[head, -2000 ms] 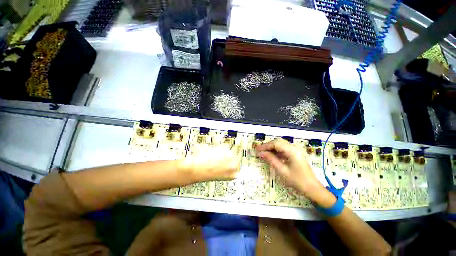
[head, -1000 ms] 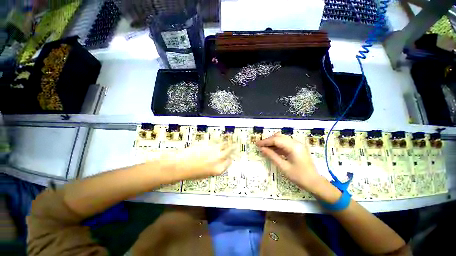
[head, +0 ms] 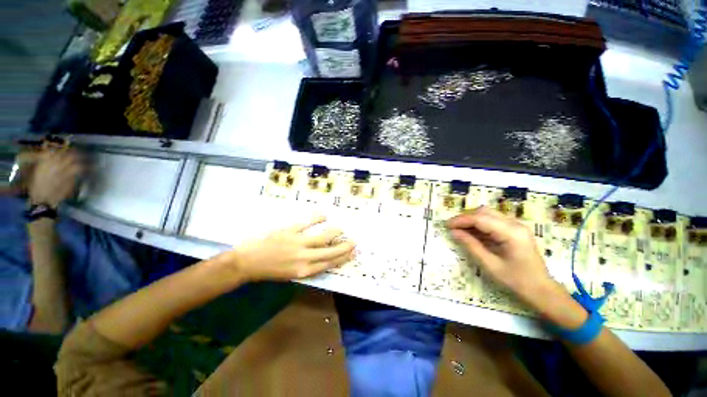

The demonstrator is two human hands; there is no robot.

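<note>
A row of cream-yellow circuit board panels lies along the rail, with black blocks at the far edge. My left hand is over the boards left of centre, fingers spread and pointing right; I see nothing in it. My right hand is over the boards right of centre, thumb and forefinger pinched close above a board; whether they hold a tiny part is too small to tell. A blue wrist strap is on my right wrist, with a blue cord. A black tray behind the boards holds silvery piles of leaded components.
A small black bin of silvery parts adjoins the tray. A reddish-brown strip lies along its back. A dark bag stands behind. At left are a black bin of orange-yellow parts and another person's hand at the rail.
The view has shifted left, so the tray and boards appear further right and another person's hand shows. My left hand has drawn back towards me on the boards, fingers spread.
</note>
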